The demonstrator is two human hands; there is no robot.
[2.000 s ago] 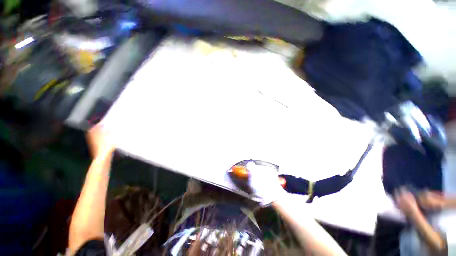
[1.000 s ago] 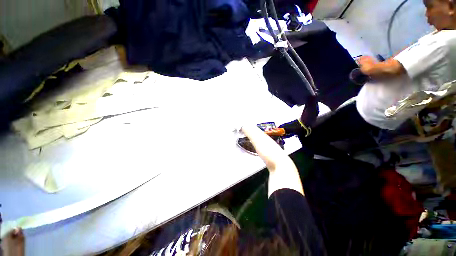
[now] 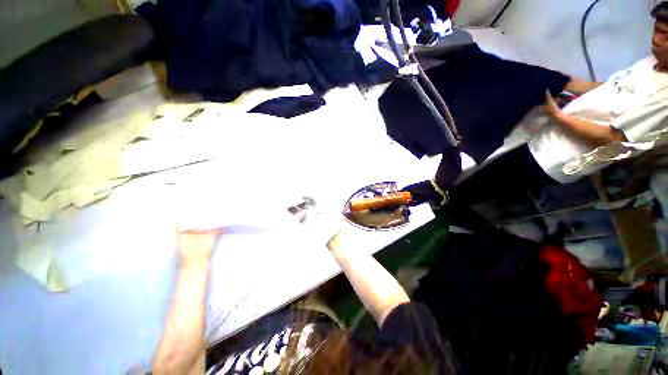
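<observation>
The steam iron [image 3: 377, 208], with an orange-brown handle and dark pointed base, rests on the white table [image 3: 256, 293] near its front edge. No hand is on it. My bare left hand [image 3: 196, 242] is on the table left of the iron; a thin pale edge, perhaps of a strip, runs right from its fingertips. My right hand [image 3: 326, 228], in a white glove, is just left of the iron and nearly lost against the white table. Whether either hand grips cloth cannot be told. A small dark mark [image 3: 302, 209] shows beyond the right hand.
A cream cloth pile [image 3: 88, 176] lies at the far left, beside a dark padded arm [image 3: 80, 58]. Navy cloth [image 3: 249, 44] is heaped at the far side. Grey lines [image 3: 425, 88] hang behind the iron. A person in white [image 3: 622, 110] handles dark cloth [image 3: 469, 95] at the right.
My right hand has left the iron and moved left. My left hand has come in from the lower left corner to the middle. The curved strip there no longer shows. The other person's dark cloth is spread wider.
</observation>
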